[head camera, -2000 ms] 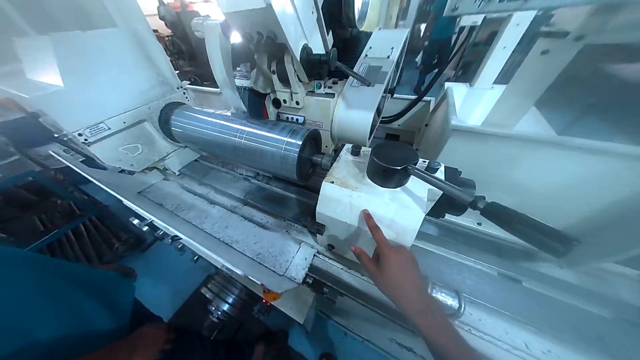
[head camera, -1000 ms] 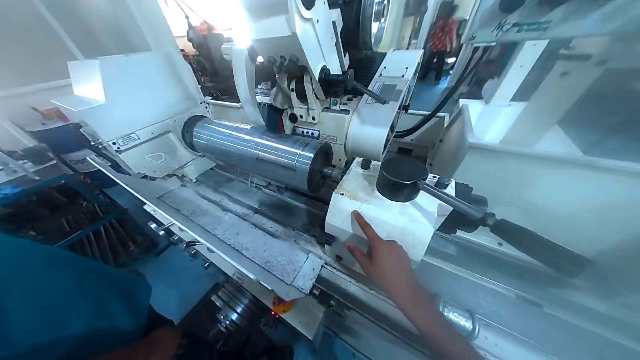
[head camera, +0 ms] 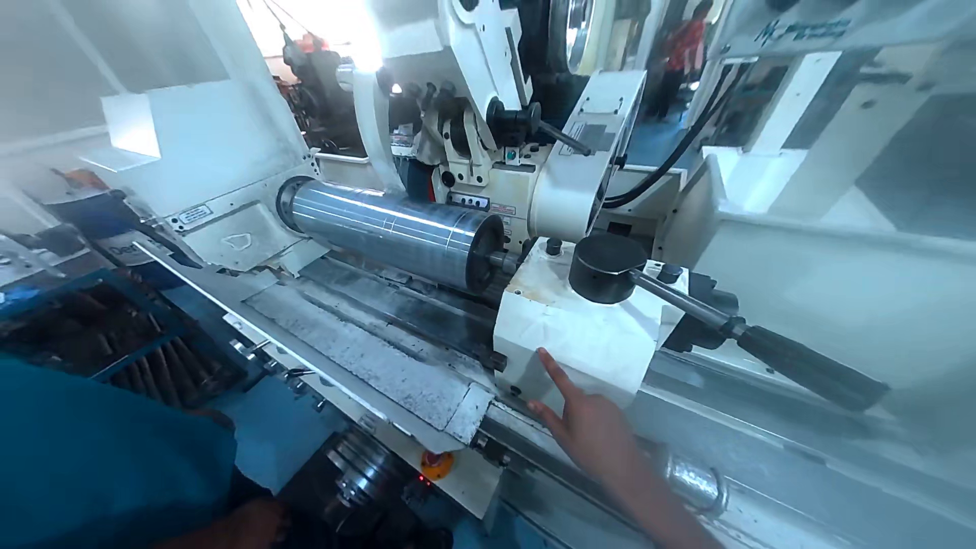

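Note:
My right hand [head camera: 591,427] reaches in from the lower right, holding nothing. Its index finger is extended, with the fingertip at the front face of the white tailstock housing [head camera: 579,335]; whether it touches is unclear. The thumb stands apart on the left. A round black hub [head camera: 608,267] sits on the housing, joined to a lever with a dark grip [head camera: 812,366]. Left of the housing, a shiny metal cylinder [head camera: 389,232] lies mounted lengthwise in the cylindrical grinding machine, its near end on a spindle centre [head camera: 503,261]. My left hand is out of view.
At lower left is a co-worker in teal clothing [head camera: 114,457], one hand [head camera: 259,522] low by the machine. A metal guard tray [head camera: 366,366] runs along the machine bed. An orange knob [head camera: 437,463] is on the front. Another person [head camera: 682,49] stands far behind.
The view has shifted a little. My right hand stays at the housing's front face, its index finger still extended. A person in red now shows in the background.

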